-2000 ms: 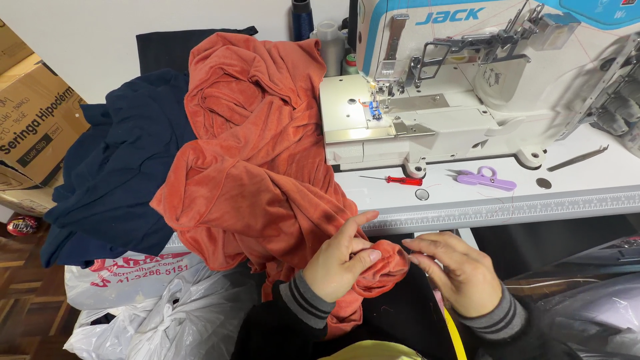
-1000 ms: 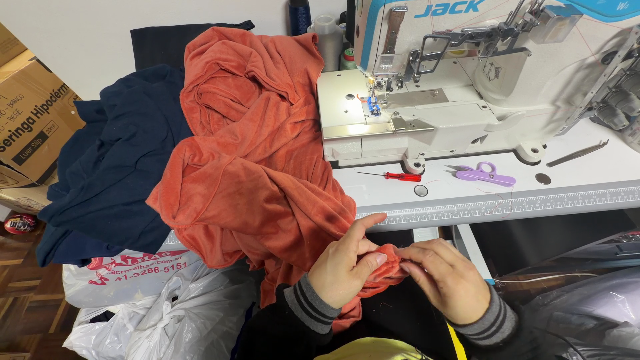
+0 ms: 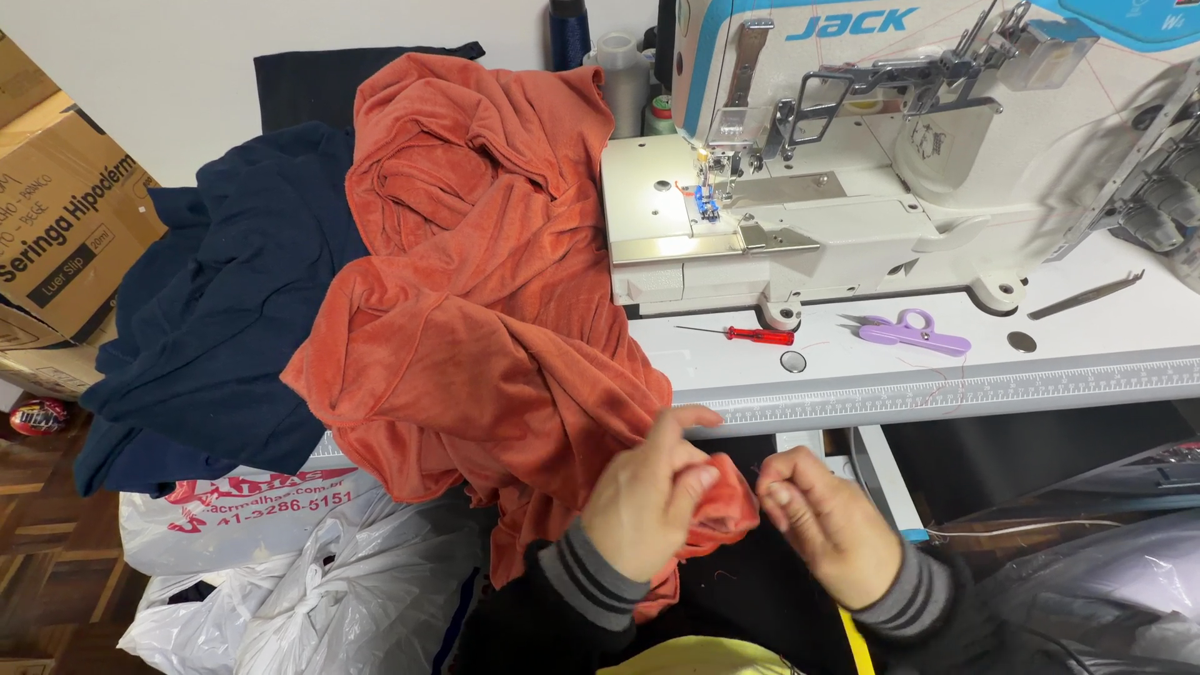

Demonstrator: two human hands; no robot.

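A large piece of coral plush fabric (image 3: 487,347) lies heaped at the left end of a white Jack sewing machine (image 3: 797,225) and hangs over the table's front edge. My left hand (image 3: 647,506) grips a bunched end of it between thumb and fingers, with the index finger stretched out. Just to the right, my right hand (image 3: 820,520) has its thumb and fingertips pinched together, close to the fabric's end. A small gap shows between them and the cloth. Whether a thread is between those fingertips cannot be told.
On the table lie a red screwdriver (image 3: 761,335), purple thread snips (image 3: 914,333) and metal tweezers (image 3: 1087,294). Navy fabric (image 3: 234,281) is heaped at the left, above white plastic bags (image 3: 347,581). A cardboard box (image 3: 66,216) stands far left. A ruler tape (image 3: 937,389) runs along the table edge.
My right hand has come away from the bunched fabric end, which both hands were touching a second ago. My left hand still holds the cloth.
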